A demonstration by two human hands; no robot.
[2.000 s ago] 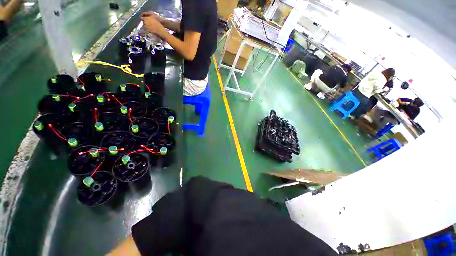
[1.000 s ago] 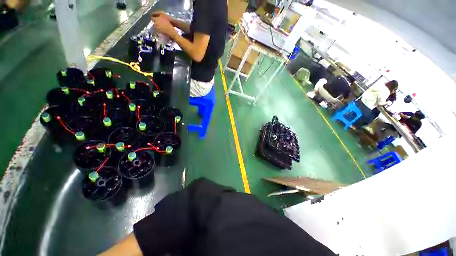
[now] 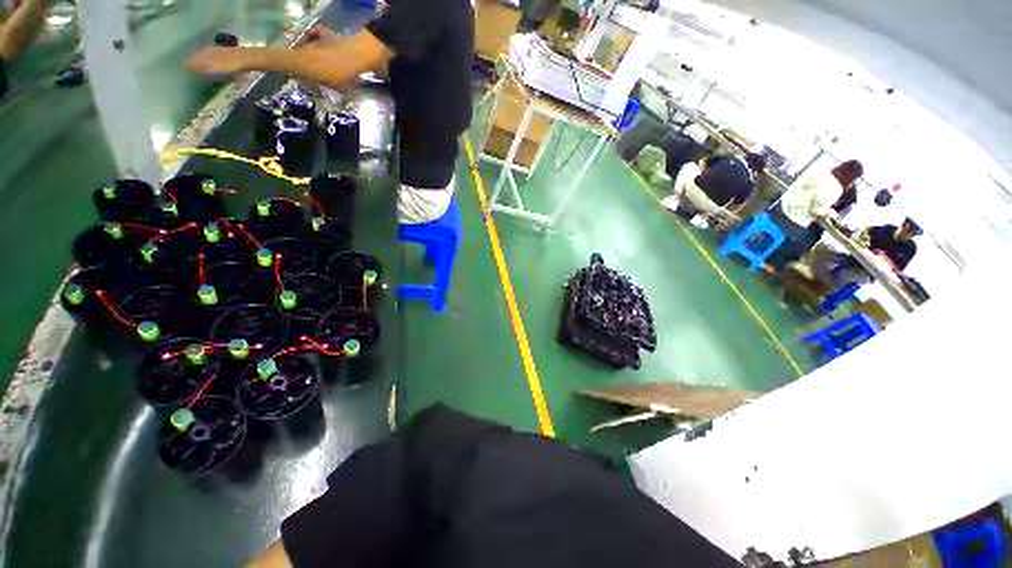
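A cluster of several black round housings stands upright on the dark worktop at the left. Red lead wires run over their tops, and green connectors sit on many of them. The wearer's dark sleeve fills the bottom middle, with a bit of bare forearm at the lower edge. The hand on that arm is cut off by the frame's bottom edge. The other hand is out of the picture. Whether either hand holds anything cannot be seen.
A yellow cord lies behind the housings. A co-worker on a blue stool reaches over the belt. A stack of black parts stands on the floor. A white rail edges the belt. Other people sit at benches at the upper right.
The co-worker's arm now stretches left across the belt. The view has shifted slightly, and less of the wearer's bare forearm shows. The housings keep their arrangement.
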